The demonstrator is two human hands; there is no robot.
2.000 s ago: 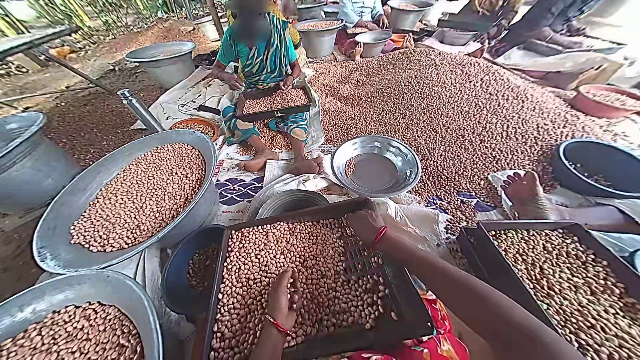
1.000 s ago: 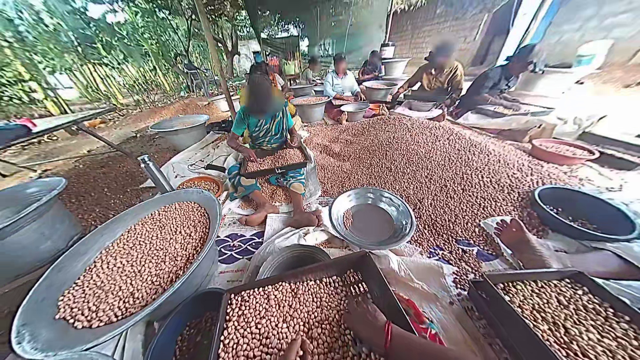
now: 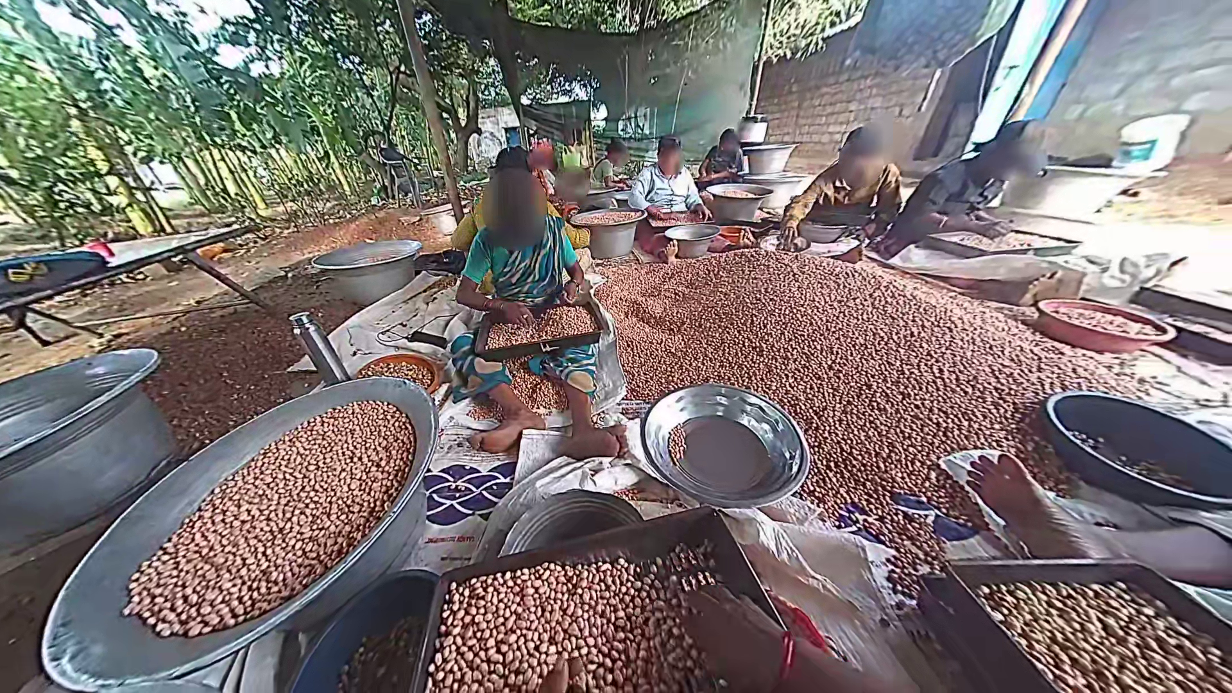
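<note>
A dark rectangular tray (image 3: 577,553) full of small round brown nuts or seeds (image 3: 568,616) is at the bottom centre of the head view. My right hand (image 3: 727,630), a red band at its wrist, rests low over the nuts near the tray's right side; its fingers are partly hidden, and whether it holds anything cannot be told. Dark streaks lie on the nuts just beyond it. Of my left hand (image 3: 563,679) only the fingertips show, among the nuts at the bottom edge. A shiny metal basin (image 3: 727,486) with few nuts stands beyond the tray.
At left are a large metal basin of nuts (image 3: 404,409), a blue tub (image 3: 322,626) and a metal flask (image 3: 318,346). A big nut heap (image 3: 818,337) spreads ahead. A person (image 3: 520,260) sits facing me with a tray; several others sit behind. Another tray (image 3: 1020,573) and a foot (image 3: 1011,491) are right.
The view has tilted up, so the tray and both hands sit lower in the frame. My left hand, fully seen two seconds ago, now shows only its fingertips.
</note>
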